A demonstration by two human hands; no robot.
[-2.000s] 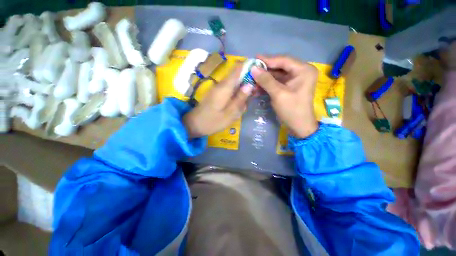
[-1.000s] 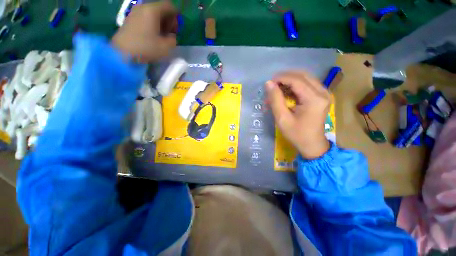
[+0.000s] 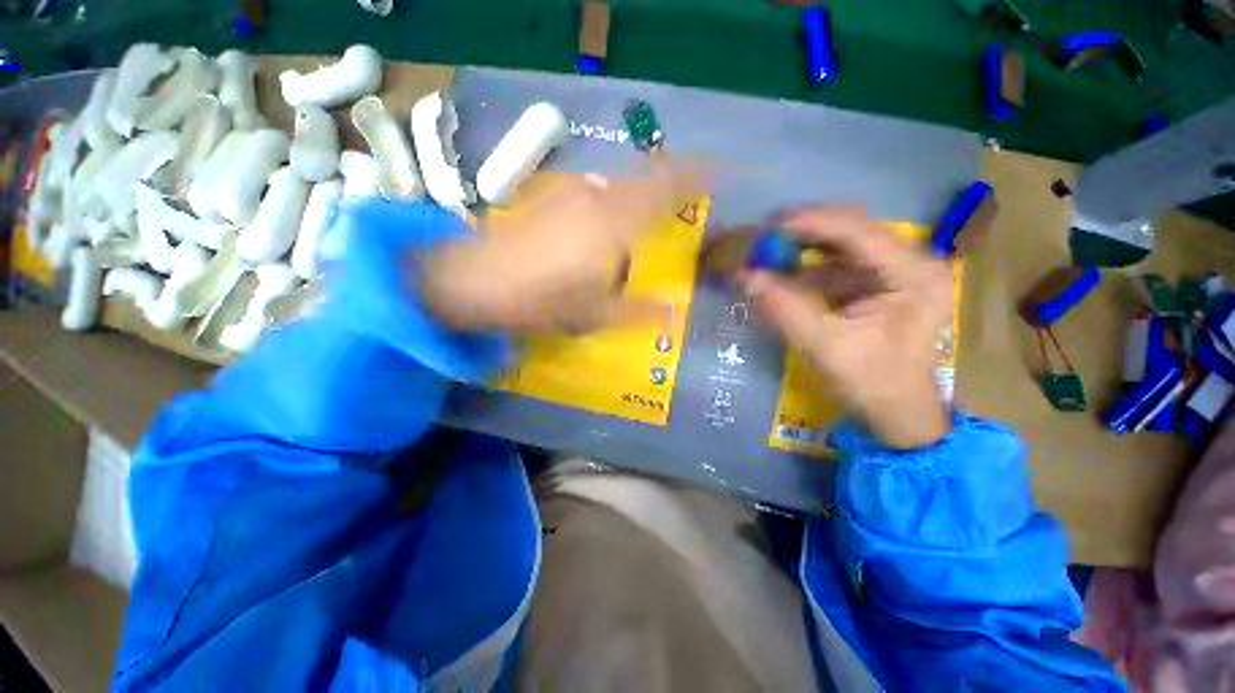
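Note:
My right hand (image 3: 867, 311) is over the right part of the printed mat (image 3: 840, 152), its fingers closed around a blue cell (image 3: 775, 251), whose end shows at the fingertips. A blurred brown piece is beside the cell. My left hand (image 3: 542, 264) is strongly blurred over the left yellow panel, fingers pointing right, apart from the right hand; whether it holds anything cannot be told. A white shell (image 3: 522, 152) lies just beyond it. A green circuit board (image 3: 642, 125) lies at the mat's far side; its wires run towards the left hand.
White shells (image 3: 244, 176) are heaped at left. Blue cells (image 3: 963, 217) lie at right, several piled (image 3: 1149, 379) near a pink sleeve (image 3: 1199, 542). More cells (image 3: 818, 48) lie on the green surface (image 3: 704, 41). A grey post (image 3: 1151, 190) stands at right; an open carton (image 3: 54, 393) is lower left.
My left hand went out to the green surface at far left, then came back over the mat. My right hand, at first together with the left, now holds a blue cell apart from it.

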